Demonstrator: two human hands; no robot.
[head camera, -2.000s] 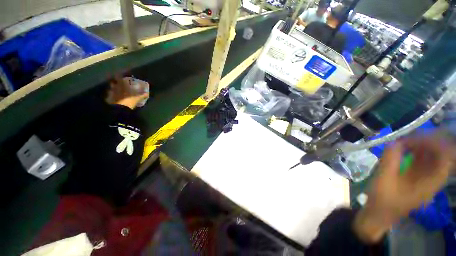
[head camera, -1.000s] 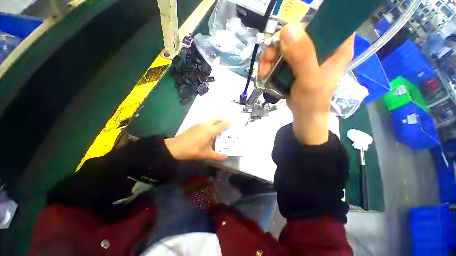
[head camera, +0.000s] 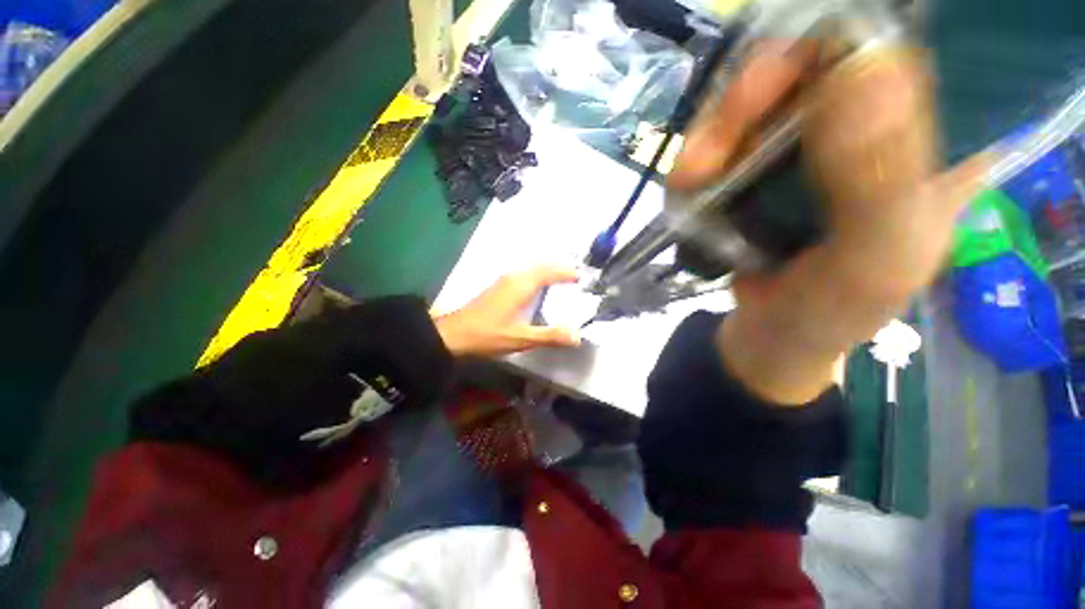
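My left hand lies on the white work board with thumb and fingers around a small white adapter housing. My right hand, blurred and close to the camera, is wrapped around the hanging screwdriver. The driver's metal lower end slants down to the housing between my left thumb and fingers. The contact at its tip is too blurred to tell. A thin black line with a blue fitting runs beside it. Part of the housing is hidden by my fingers.
A heap of small black parts lies at the board's upper left. Clear plastic bags lie behind it. Yellow-black tape edges the dark green conveyor. A mallet lies at right, with blue bins beyond.
My right hand and the screwdriver have come closer to the camera and shifted right in view. My left hand has moved slightly right with the housing, its fingers now nearer the driver's tip.
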